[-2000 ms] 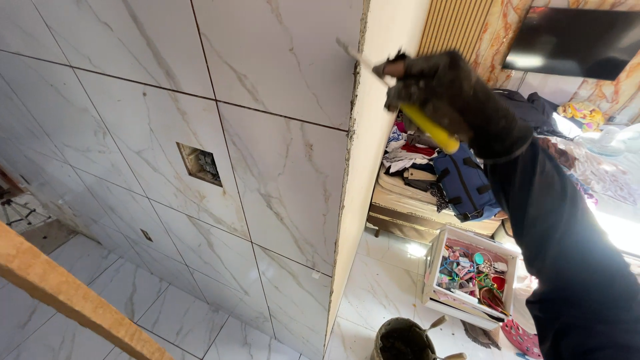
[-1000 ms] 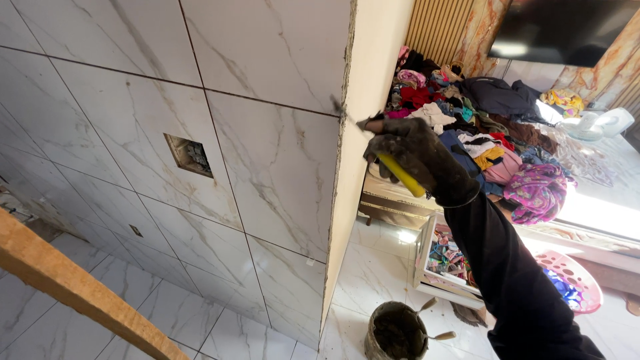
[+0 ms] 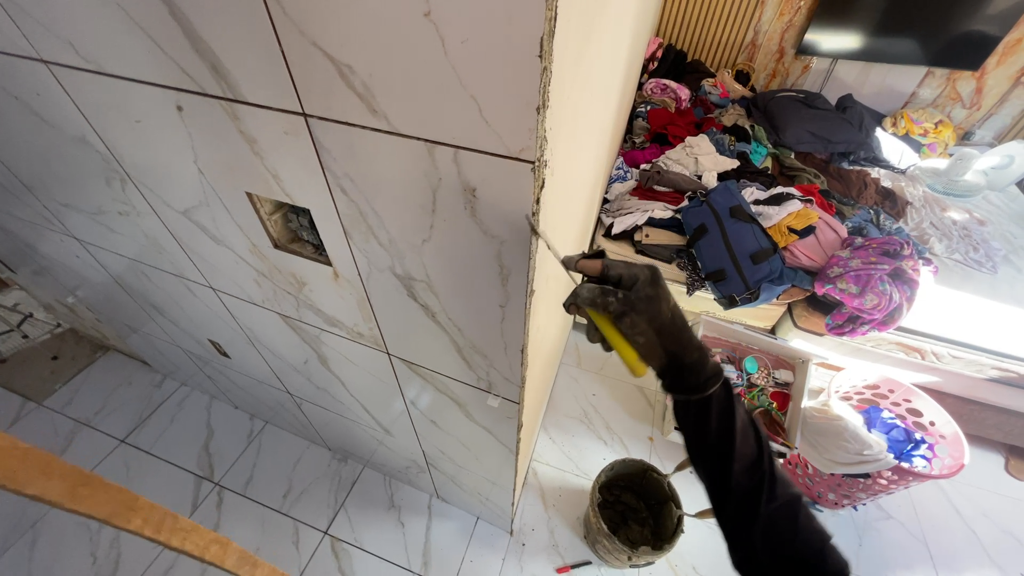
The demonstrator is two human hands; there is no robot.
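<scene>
My right hand (image 3: 628, 312), in a dark, worn glove with a bare fingertip showing, grips a slim tool by its yellow handle (image 3: 614, 340). The tool's thin metal shank points up and left, its tip at the rough edge (image 3: 538, 208) where the marble-look wall tiles (image 3: 432, 240) meet the cream side face (image 3: 580, 136). Mortar-like residue lines this edge. Below the hand, a bucket (image 3: 634, 512) of dark wet mix stands on the tiled floor, tool handles sticking out at its right. My left hand is not in view.
A wooden beam (image 3: 120, 508) crosses the lower left. The tiled wall has a square cutout (image 3: 288, 228). At right are piled clothes (image 3: 680, 160), a blue bag (image 3: 732, 244), a drawer of small items (image 3: 760, 384) and a pink basket (image 3: 872, 472). A red marker (image 3: 574, 566) lies by the bucket.
My right hand has moved down along the wall edge, from near the upper tile joint to well below it, still holding the yellow-handled tool.
</scene>
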